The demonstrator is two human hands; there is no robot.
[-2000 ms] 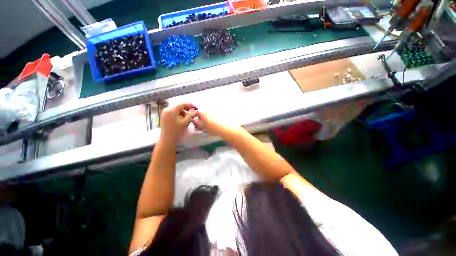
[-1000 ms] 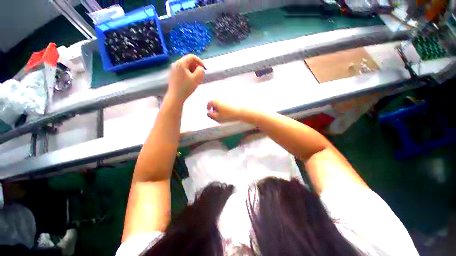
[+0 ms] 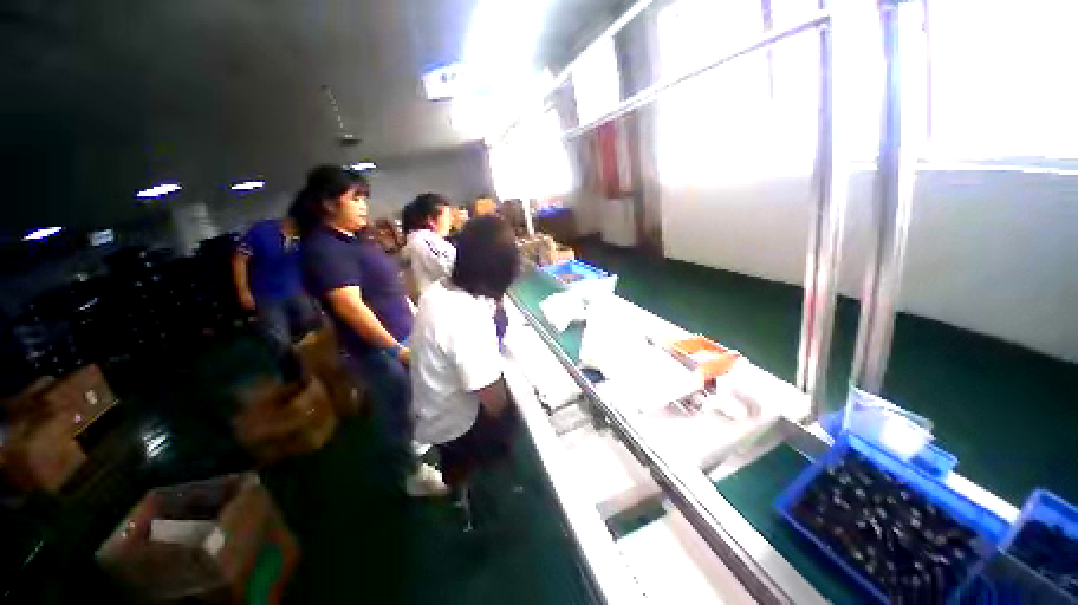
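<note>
Neither of my hands shows in the current view. The nearest thing is a blue parts bin (image 3: 790, 502) at the lower right, holding a heap of small black parts (image 3: 881, 520) with pale glints. A clear plastic container (image 3: 887, 425) sits at its back edge. Part of another blue container (image 3: 1052, 520) with dark contents shows at the right rim.
The metal-railed line (image 3: 662, 467) runs away to the far end, with an orange bin (image 3: 705, 355) and a farther blue bin (image 3: 577, 272) beside it. Several people stand or sit left of it. An open carton (image 3: 195, 538) is on the floor at lower left. Metal posts (image 3: 822, 225) rise at right.
The view has swung up and to the left along the line. Both hands, the loose blue heap and the brown board have left the picture; people and cartons have come in.
</note>
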